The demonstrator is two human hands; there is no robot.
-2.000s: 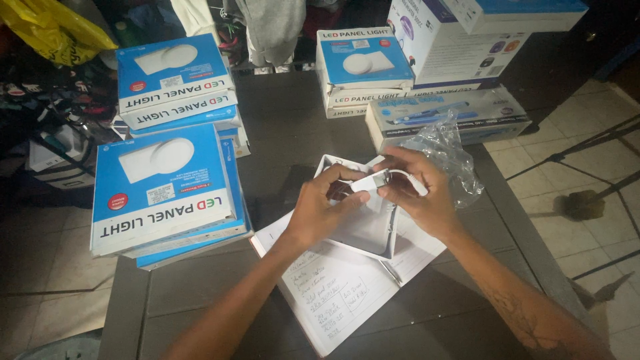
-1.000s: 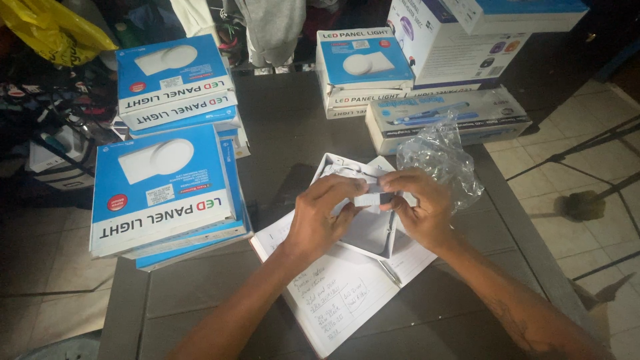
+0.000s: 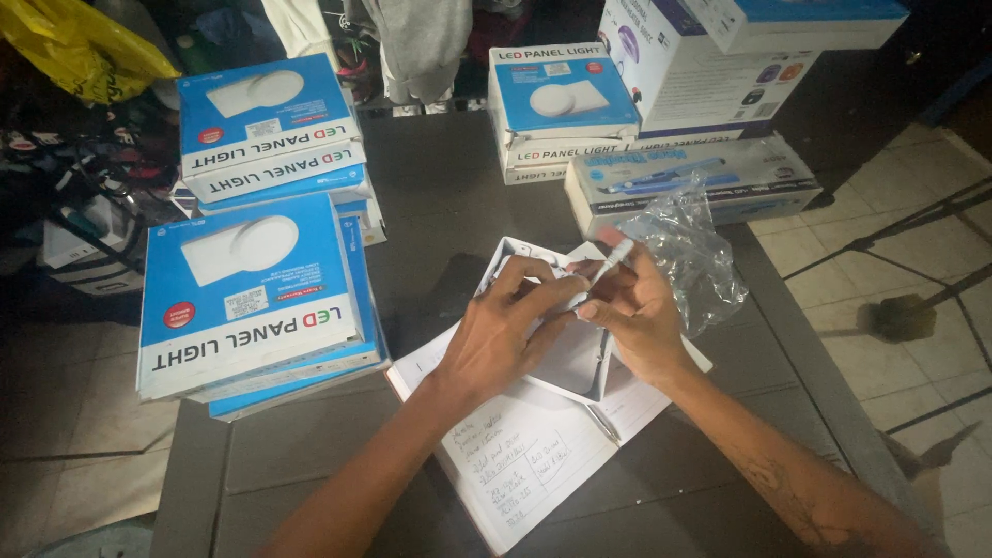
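Note:
Both of my hands meet over an open white box (image 3: 570, 360) that lies on an open notebook (image 3: 504, 465) with handwriting. My left hand (image 3: 504, 325) has its fingers closed around a small white object (image 3: 570, 298), mostly covered by the fingers. My right hand (image 3: 639, 310) holds a white cable connector (image 3: 614, 260) that points up between thumb and fingers, close to the left fingertips. Beneath the hands, the box shows a grey inside. A pen (image 3: 603, 425) rests on the notebook at the box's near corner. Crumpled clear plastic (image 3: 697, 256) lies just beyond my right hand.
Stacked LED panel light boxes (image 3: 248, 287) stand at the left of the dark table (image 3: 325, 480), with more boxes (image 3: 566, 93) at the back. A hair straightener box (image 3: 690, 186) and a large white-purple carton (image 3: 697, 70) are back right. A tripod-like stand (image 3: 899, 318) is on the floor at right.
The small white block that showed between both hands one second ago is now mostly hidden by my left fingers. The white connector now stands up in my right hand.

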